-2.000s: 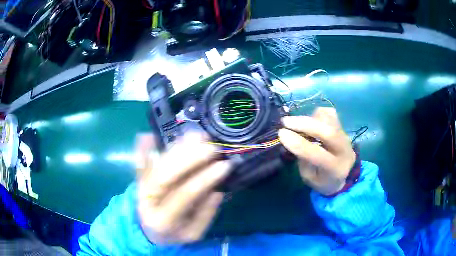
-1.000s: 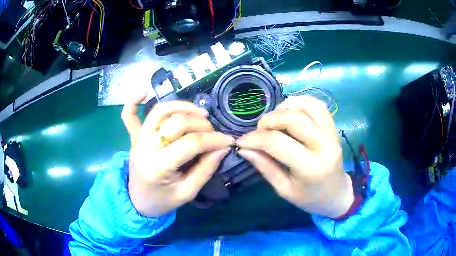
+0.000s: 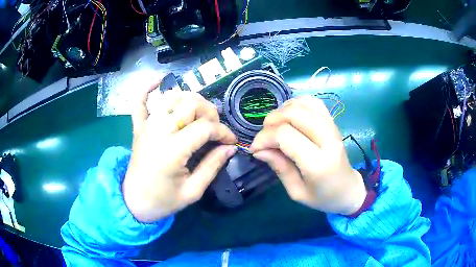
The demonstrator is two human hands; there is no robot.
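The black unit [image 3: 250, 174] lies in front of me, tilted, with its round lens [image 3: 258, 106] facing up and showing green reflections. White parts stand on a board [image 3: 211, 73] along its back edge. My left hand [image 3: 175, 148] and my right hand [image 3: 313, 151] meet just below the lens. Both pinch a short span of thin coloured wires [image 3: 243, 147] between the fingertips. Thin wires also loop out past the unit's right side. The palms and fingers hide much of the housing's left and right parts.
Similar black units with loose wires stand at the back left [image 3: 78, 44], back centre [image 3: 188, 26] and right [image 3: 438, 120]. A clear plastic sheet [image 3: 112, 96] lies behind the unit. Clear strips [image 3: 284, 49] are piled at the back. Side cutters [image 3: 9, 195] lie at far left. A blue sleeve [image 3: 459, 219] shows at lower right.
Two seconds ago my left hand was blurred over the unit's lower left and the wires lay exposed. Both hands then met below the lens; since then the fingertips have parted slightly, showing the coloured wires.
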